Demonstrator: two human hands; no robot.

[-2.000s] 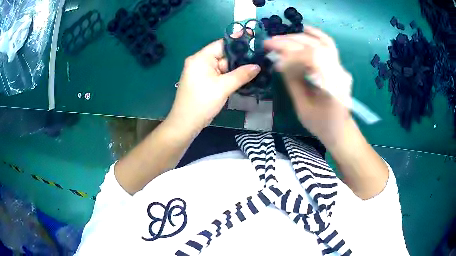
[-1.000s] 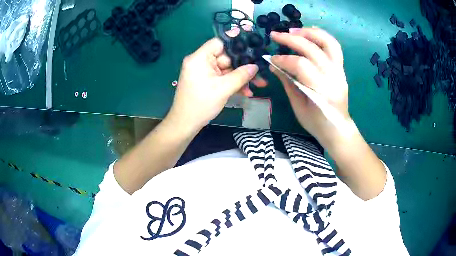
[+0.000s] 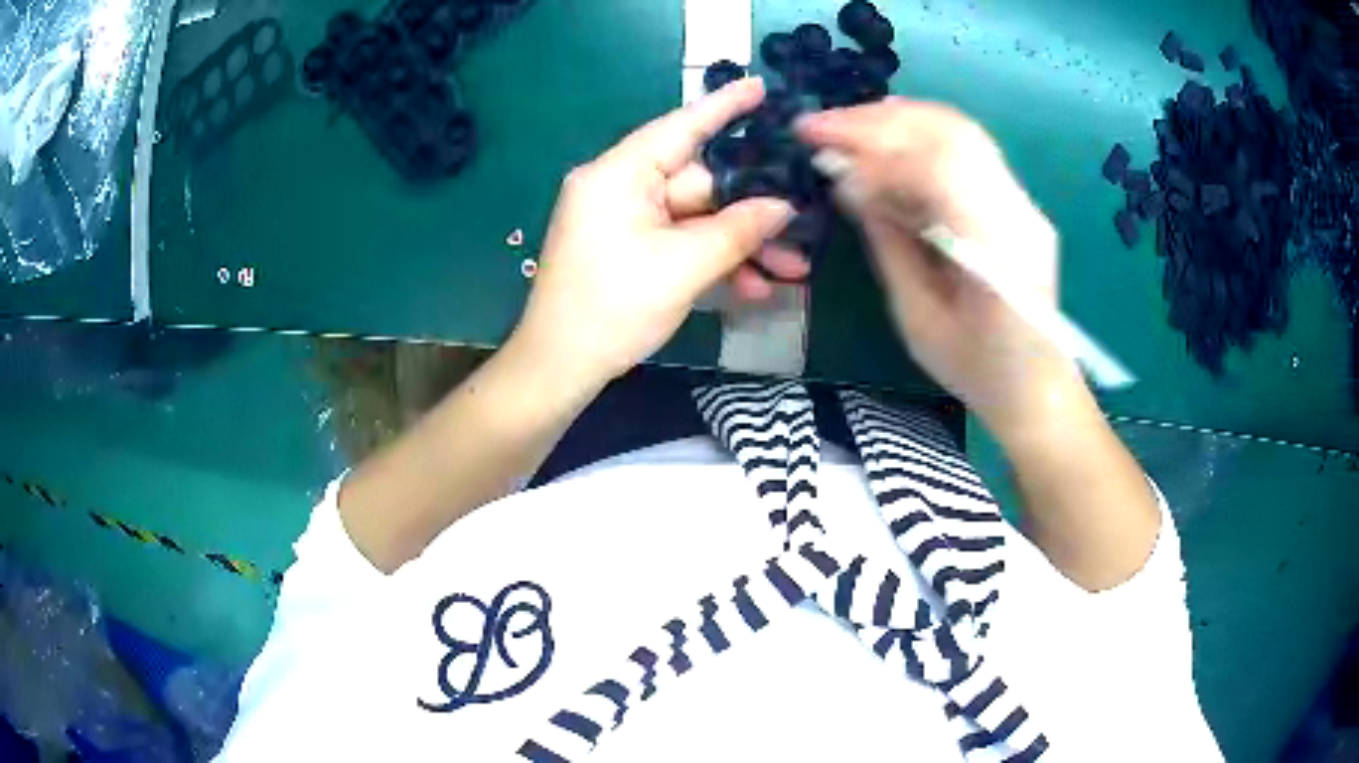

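My left hand (image 3: pixel 634 239) holds a black moulded rubber sheet (image 3: pixel 741 161) between thumb and fingers at the bench middle. My right hand (image 3: pixel 961 246), blurred, is at the sheet's right side, its fingertips touching or just over it. A slim pale tool (image 3: pixel 1033 306) lies in my right hand and sticks out toward the lower right; its working end is hard to make out. Loose round black caps (image 3: pixel 838 57) lie just beyond the hands. My fingers hide part of the sheet.
Black sheets (image 3: pixel 391 93) and a flat lattice (image 3: pixel 231 87) lie at left, beside a clear bag (image 3: pixel 52 134). Small black chips (image 3: pixel 1225 224) are heaped at right. A white strip (image 3: pixel 718 33) runs under the work to a pale square (image 3: pixel 763 337) at the bench edge.
The empty rings at the far end of the held sheet no longer show. My left fingers have moved over the sheet. A black cap now shows on the white strip. The tool has swung outward.
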